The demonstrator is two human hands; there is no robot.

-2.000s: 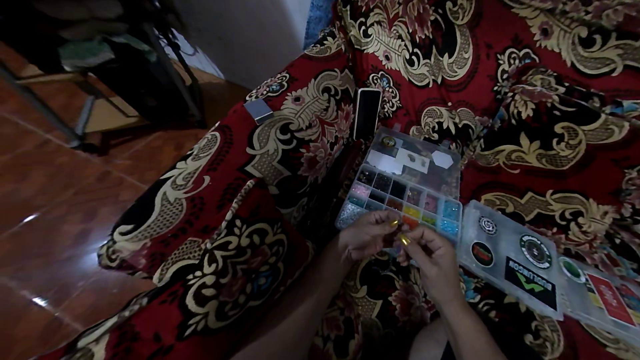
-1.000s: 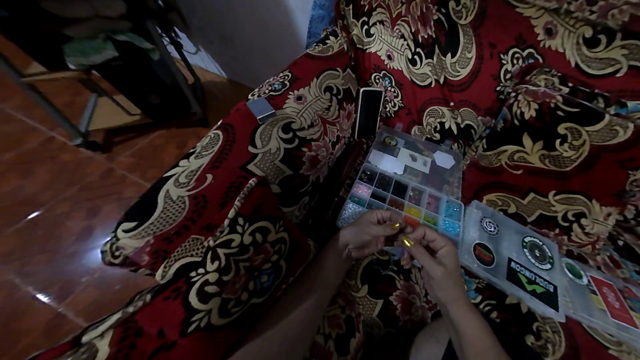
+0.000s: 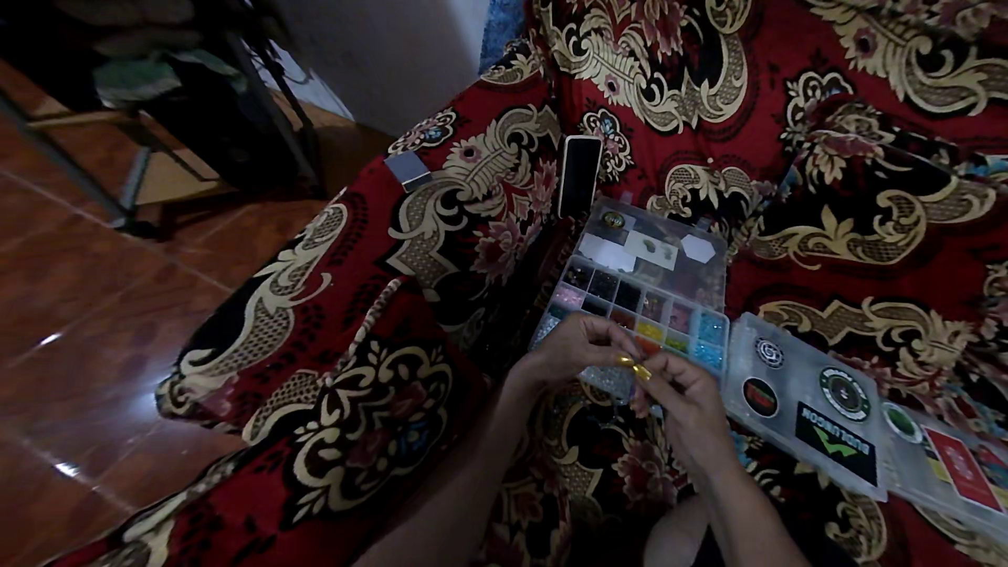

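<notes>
My left hand (image 3: 581,346) and my right hand (image 3: 679,390) meet fingertip to fingertip, thumbs with gold-coloured nails almost touching. They are over the near edge of an open plastic compartment box (image 3: 713,305). Whatever lies between the fingertips is too small to make out. Small beads fill the box's compartments, among them black, pink, yellow, orange and light blue ones; my hands cover part of them. White paper pieces and a card (image 3: 651,250) rest in its raised or folded-back clear lid (image 3: 685,282).
Right of the box lie a closed plastic case with stickers (image 3: 795,394) and another case (image 3: 929,508). A phone (image 3: 579,175) lies behind the box. A small grey box (image 3: 408,170) sits on the patterned sofa cover (image 3: 504,197). A metal-framed stand (image 3: 138,177) is on the tiled floor.
</notes>
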